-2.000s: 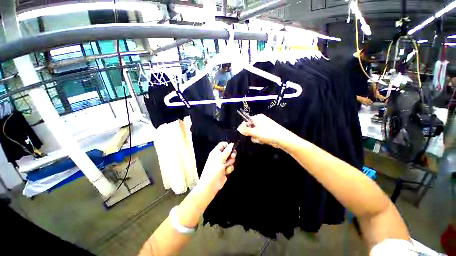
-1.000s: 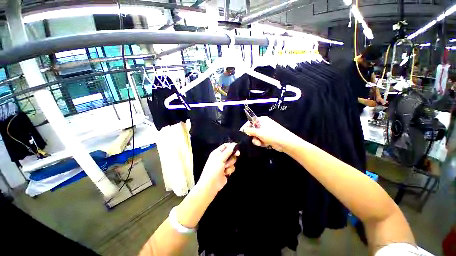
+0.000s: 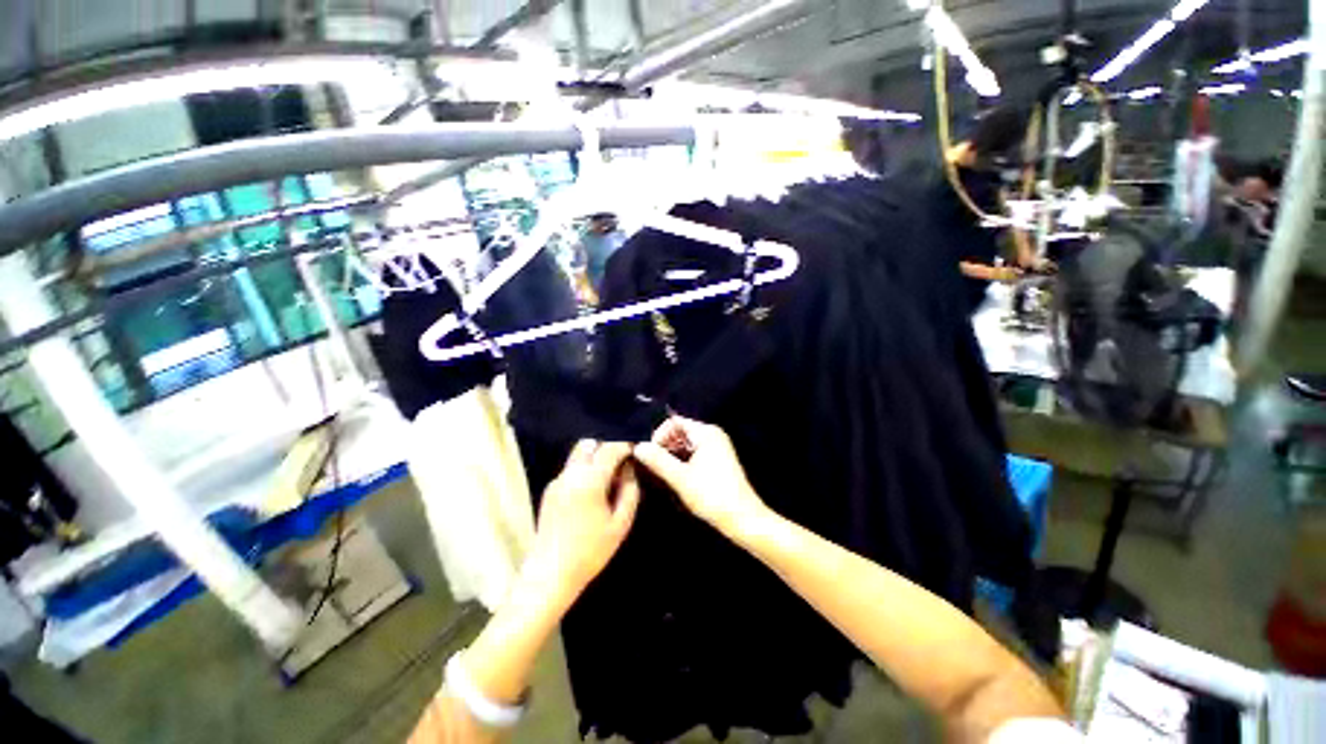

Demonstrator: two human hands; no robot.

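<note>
A black skirt (image 3: 684, 611) with a scalloped lower edge hangs in front of me from a white hanger (image 3: 611, 308), whose lower bar tilts up to the right. My left hand (image 3: 589, 502) pinches the black cloth below the bar. My right hand (image 3: 698, 468) is beside it, fingertips almost touching the left ones. Small thread snips (image 3: 676, 441) show at the right hand's fingers, partly hidden. Whether a loose thread is between the fingertips is too fine to tell.
A grey rail (image 3: 364, 146) runs overhead. Black tops (image 3: 887, 378) hang packed on the right; black-and-cream garments (image 3: 473, 480) hang on the left. A black fan (image 3: 1120, 320) and a person's arm (image 3: 996, 271) are at the right. A white table with papers (image 3: 1163, 690) is lower right.
The view has turned right. The hanger now tilts. My hands have come closer together, lower below the bar, and the snips no longer point up clearly from my right hand.
</note>
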